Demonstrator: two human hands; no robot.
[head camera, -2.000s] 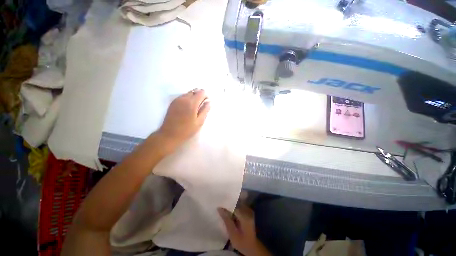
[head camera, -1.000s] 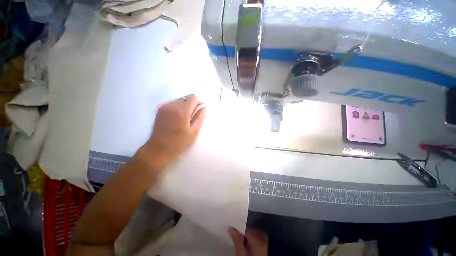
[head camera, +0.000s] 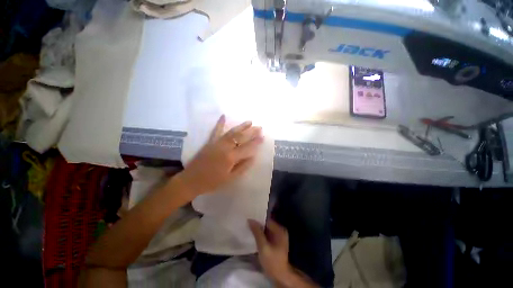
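Note:
A long cream cloth panel (head camera: 230, 208) runs from the glare under the sewing machine (head camera: 360, 34) over the table's front edge towards the lap. My left hand (head camera: 228, 154) lies on the panel near the table edge, fingers spread and pointing to the needle area. My right hand (head camera: 273, 242) is at the panel's lower right edge, with the cloth edge between thumb and fingers. The presser foot (head camera: 293, 73) is partly lost in the lamp glare; the needle cannot be made out.
A smartphone (head camera: 368, 93) lies on the machine bed. Snips (head camera: 419, 140), a red-handled tool (head camera: 447, 126) and black scissors (head camera: 481, 157) lie right. Cream cloth (head camera: 104, 84) drapes over the table's left side, above a red crate (head camera: 73, 225). Folded pieces (head camera: 169, 7) lie at the back.
My left hand has moved nearer the table's front edge and lies flatter, fingers more spread. The panel's upper part now spreads further left over the table edge. The camera view has shifted.

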